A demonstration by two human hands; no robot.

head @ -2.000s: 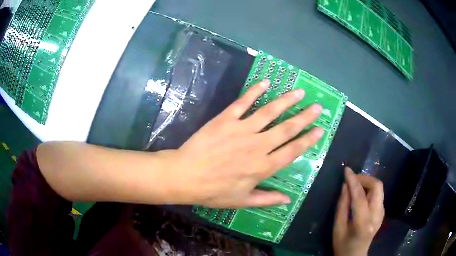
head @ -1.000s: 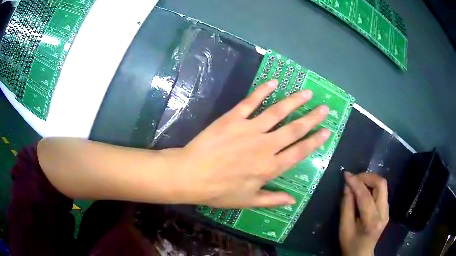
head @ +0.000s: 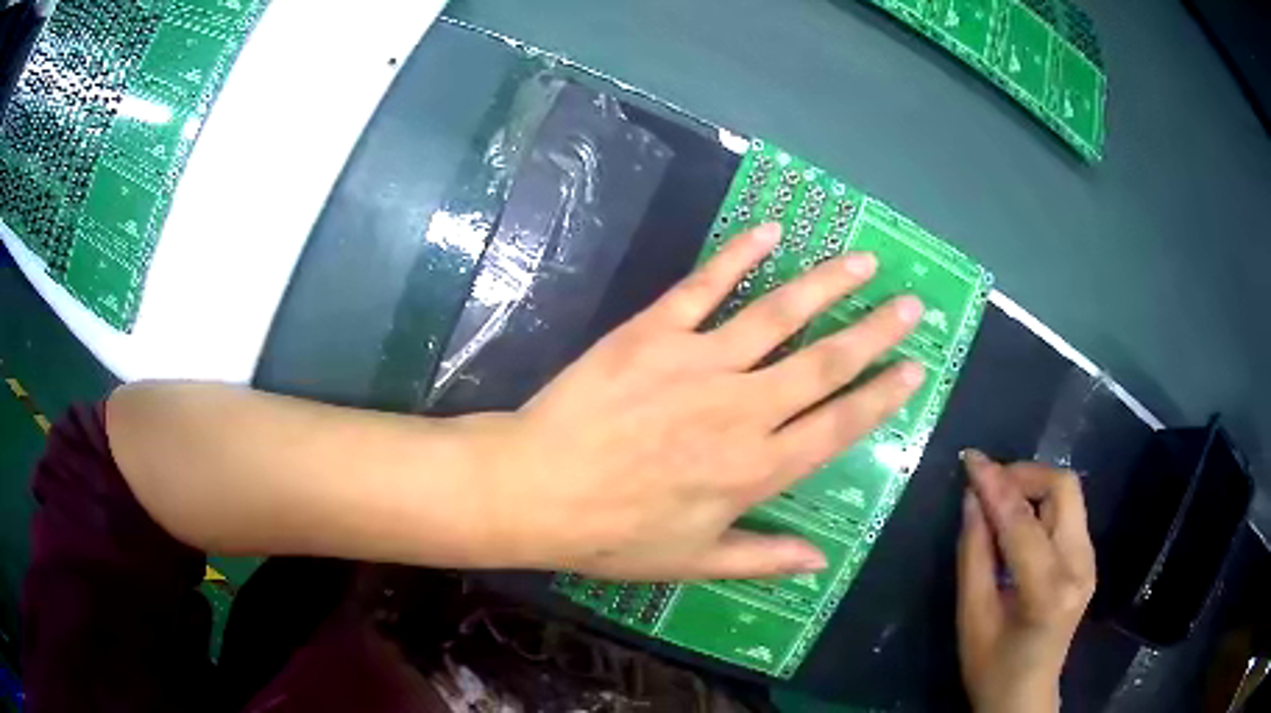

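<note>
A green PCB panel [head: 913, 272] lies at a slant on the black mat [head: 948, 557], its rows of holes on the left side. My left hand [head: 697, 418] rests flat on the panel with its fingers spread and covers much of its middle. My right hand [head: 1025, 571] is on the mat right of the panel, its fingers curled and the index fingertip and thumb close together. A tiny light speck shows at the fingertips. I cannot tell whether it is held or lies on the mat.
Glossy clear film [head: 502, 265] lies left of the panel. A black bin [head: 1185, 529] stands at the mat's right end. Another green panel [head: 1018, 63] lies on the grey-green surface [head: 725, 70] beyond. More green panels [head: 126, 181] lie by the white sheet [head: 279, 181].
The far green panel has shifted up and left in the view. My right hand has stayed right of the panel with small finger movements. My left hand has stayed on the panel.
</note>
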